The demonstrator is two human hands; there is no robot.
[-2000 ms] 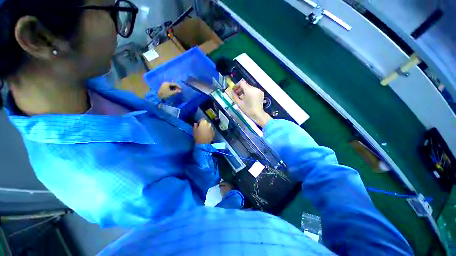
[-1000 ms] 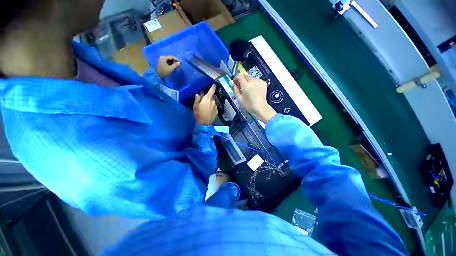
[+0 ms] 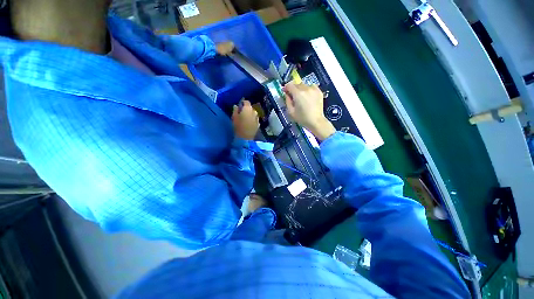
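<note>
The black machine with a white edge (image 3: 351, 93) stands on the green bench. My right hand (image 3: 304, 108) is at the upper end of its long rail (image 3: 298, 146), fingertips bent together by a small green part (image 3: 274, 89). Whether they hold anything is hidden. My left hand (image 3: 256, 202), partly covered by another person's sleeve, is low beside the black tray (image 3: 319, 219) of loose silvery parts; its fingers cannot be made out. The other person's one hand (image 3: 246, 120) is at the machine's near side, the other (image 3: 224, 48) at the metal chute (image 3: 249, 64).
The other person's blue smock (image 3: 117, 134) fills the left. A blue bin (image 3: 257, 38) is under the chute, with cartons (image 3: 205, 14) behind. Small clear bags (image 3: 346, 256) lie at the bench front. A black tool tray (image 3: 502, 225) and blue cord (image 3: 454, 250) are at right.
The other person's far hand has moved from over the bin to the chute's upper end. Their head has mostly left the view, which has shifted. My right hand stays at the rail's end.
</note>
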